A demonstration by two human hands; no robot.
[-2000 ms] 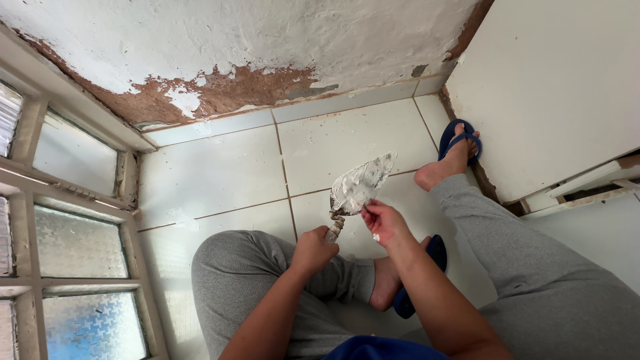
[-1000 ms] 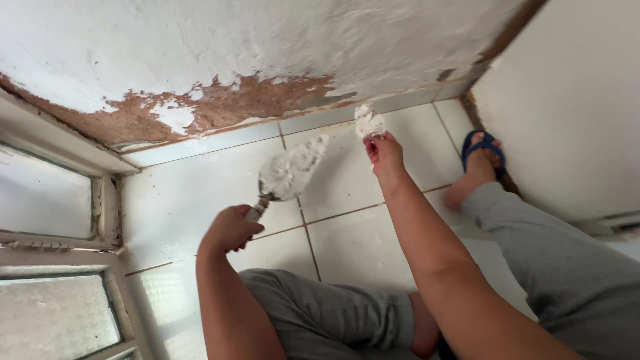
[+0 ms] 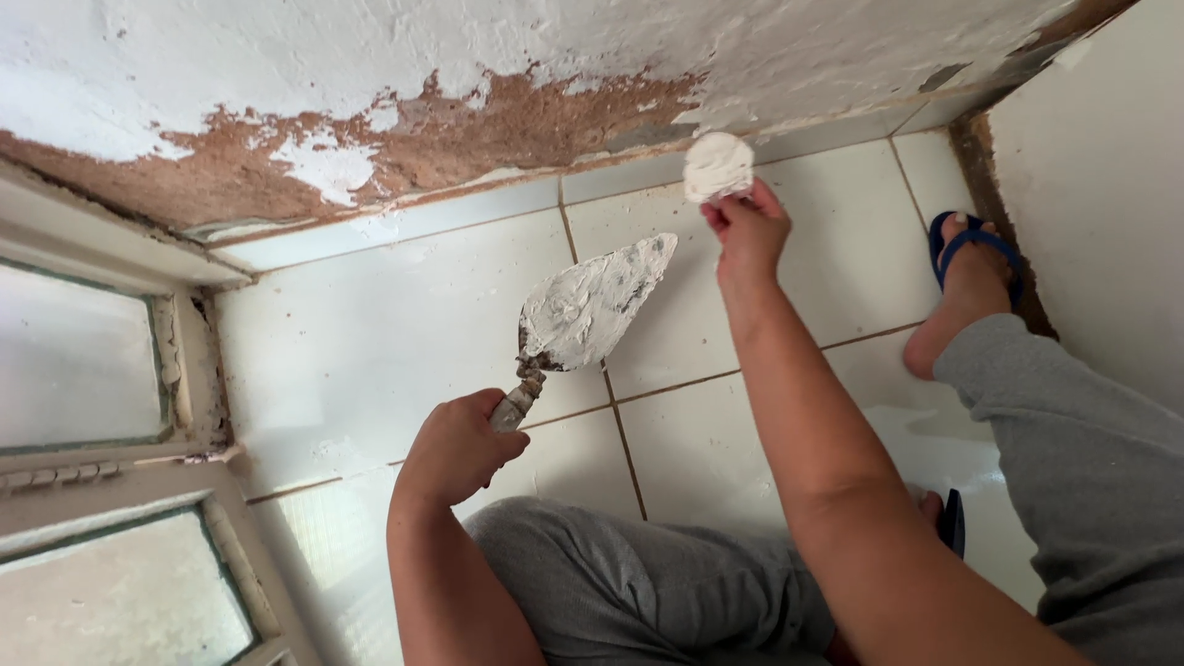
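My left hand [image 3: 467, 444] grips the handle of a pointing trowel [image 3: 597, 301], whose blade is coated with white plaster and points up to the right above the tiled floor. My right hand [image 3: 751, 227] holds a small rounded piece [image 3: 719, 168] covered in white plaster; whether it is a tool or a lump on something flat cannot be told, as my fingers hide its lower end. That piece is in front of the foot of the wall, near the right end of a bare brown patch [image 3: 518, 120] where the white coat has come off.
A glazed white metal door or window frame [image 3: 199, 370] stands on the left. White floor tiles [image 3: 370, 324] meet a low tile skirting [image 3: 481, 208]. On the right are a white panel [image 3: 1101, 185] and my foot in a blue flip-flop [image 3: 980, 245]. My bent knee [image 3: 592, 555] is below the trowel.
The trowel and the plaster-covered piece, close together two seconds ago, are now apart. My right hand has moved up toward the wall; my left hand has moved left with the trowel.
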